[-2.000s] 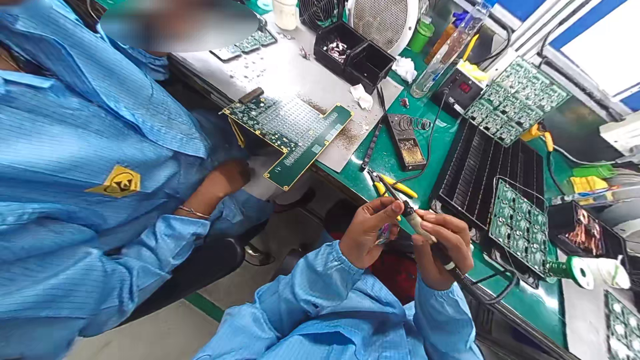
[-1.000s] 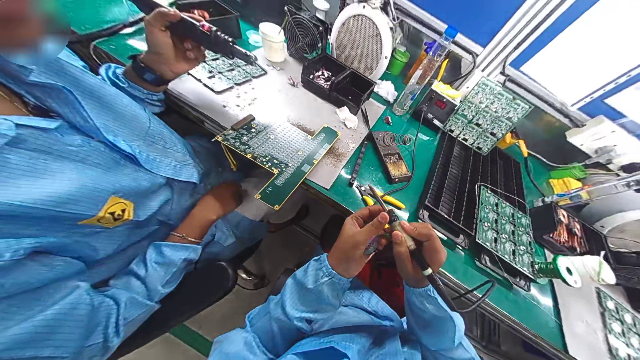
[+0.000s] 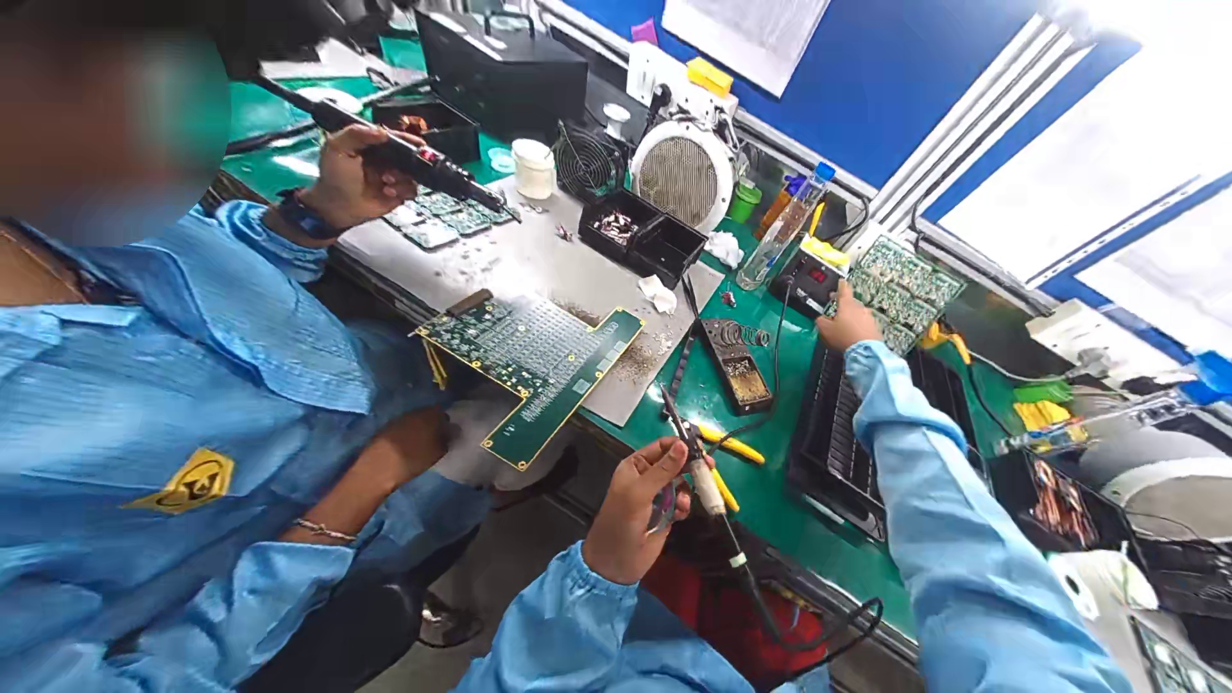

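Observation:
My left hand (image 3: 640, 505) grips a soldering iron (image 3: 705, 481) near its metal barrel, with the tip pointing up and away and the cord hanging toward my lap. My right arm is stretched forward, and my right hand (image 3: 851, 318) touches the front of a black soldering station (image 3: 808, 281) with a red display; whether it grips anything cannot be told. Yellow-handled pliers (image 3: 731, 444) lie on the green mat just beyond the iron. A soldering iron stand (image 3: 737, 366) with a coiled spring rests farther up the mat. Green circuit boards (image 3: 900, 289) lean beside the station.
At the left a co-worker's hand (image 3: 361, 178) holds a black tool (image 3: 423, 164). A large circuit board (image 3: 549, 385) overhangs the bench edge. Black parts bins (image 3: 640, 236), a round fume fan (image 3: 683, 178) and a clear bottle (image 3: 784, 231) stand behind. A black slotted rack (image 3: 837, 433) lies under my right arm.
My right hand has let go of the iron and reached forward to the station; my left hand keeps the iron. The co-worker's raised hand with the tool has come into view. The view has tilted up.

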